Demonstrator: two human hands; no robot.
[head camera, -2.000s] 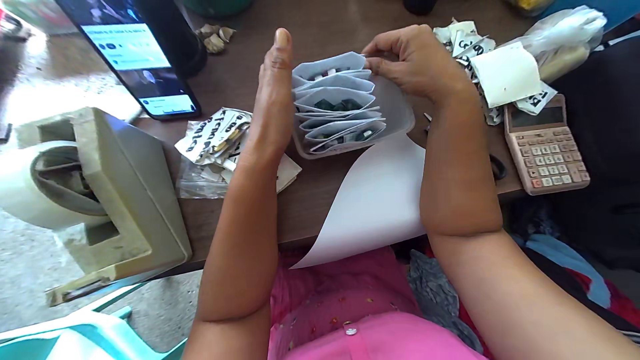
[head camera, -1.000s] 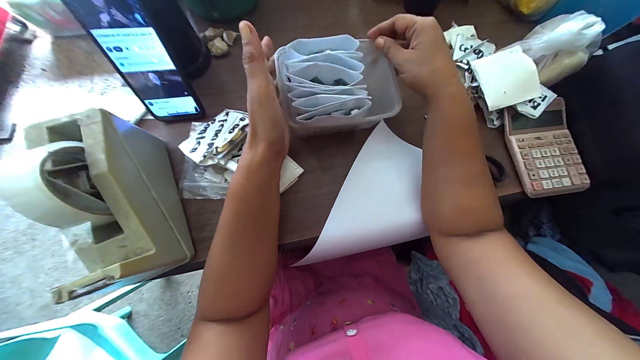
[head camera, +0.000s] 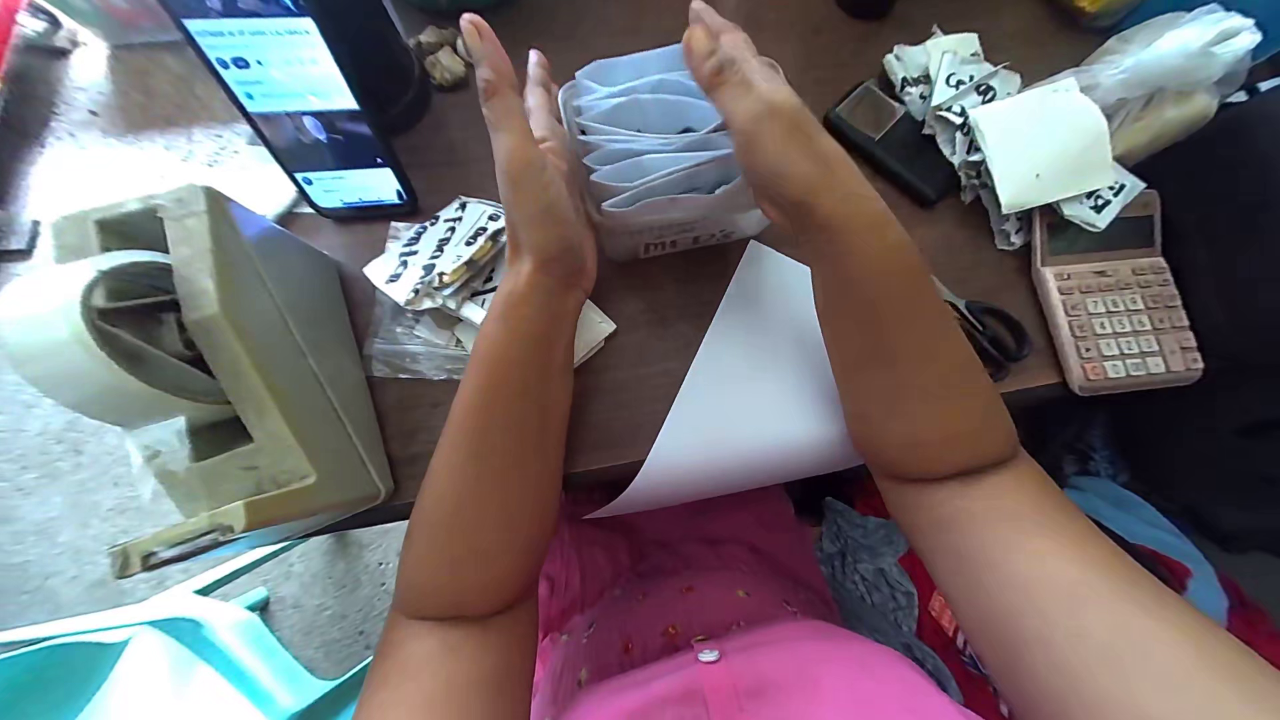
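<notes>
A clear plastic container (head camera: 685, 222) with lettering on its front holds several upright white paper packets (head camera: 655, 115). Along its left side rests my left hand (head camera: 540, 170), palm inward with the fingers extended. My right hand (head camera: 765, 125) is flat against the container's right side, its fingers pointing away from me. Both hands press or touch the sides without curling around them. The packets' contents are mostly hidden. A white paper sheet (head camera: 750, 390) lies in front of the container, partly under my right forearm and over the table edge.
At left stand a tape dispenser (head camera: 300, 380) and a smartphone (head camera: 300, 120). Printed paper packets (head camera: 440, 250) lie left of my wrist. Right of my arm are scissors (head camera: 995, 335), a calculator (head camera: 1120, 300), a black object (head camera: 890, 145), paper strips (head camera: 950, 80) and a plastic bag (head camera: 1190, 60).
My right hand has gone from pinching at the container's far right corner to lying flat along its side. The packets now fill the container's width, and a black object shows beside the right forearm.
</notes>
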